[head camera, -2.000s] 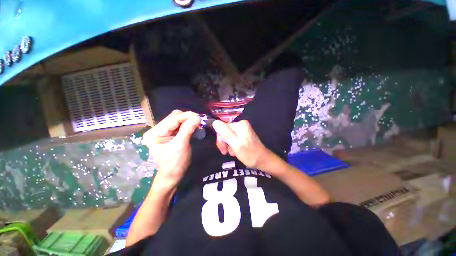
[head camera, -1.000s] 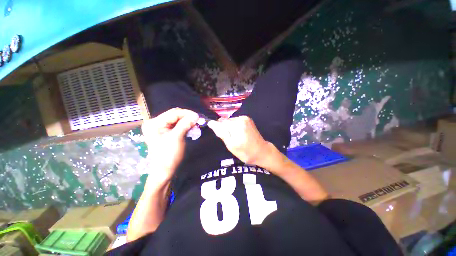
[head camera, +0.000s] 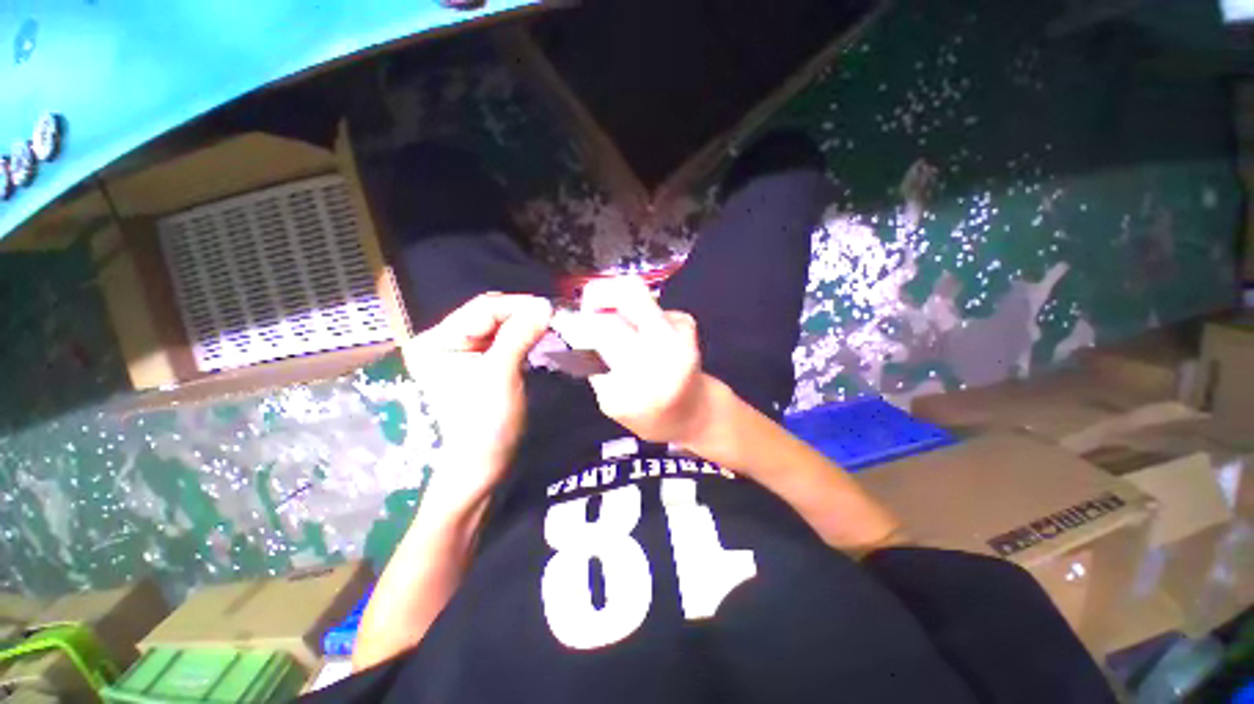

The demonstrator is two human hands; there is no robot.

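My left hand is above my lap, its thumb and fingertips pinched on a small silver-grey piece. The piece is blurred and shows between and just below the fingertips of both hands. My right hand meets the left from the right side, fingers curled, fingertips at the piece. Whether a tool is inside the right hand cannot be told. Several round dark-silver discs lie in a row on the blue-green bench top at the upper left.
An open cardboard box with a perforated white sheet stands on the floor at left. A blue tray and cardboard boxes are at right. A green crate is at lower left. White bits litter the green floor.
My right hand has turned, and its fingers have moved up and over the piece, closer to the left fingertips. The dark tip seen between the hands earlier no longer shows clearly.
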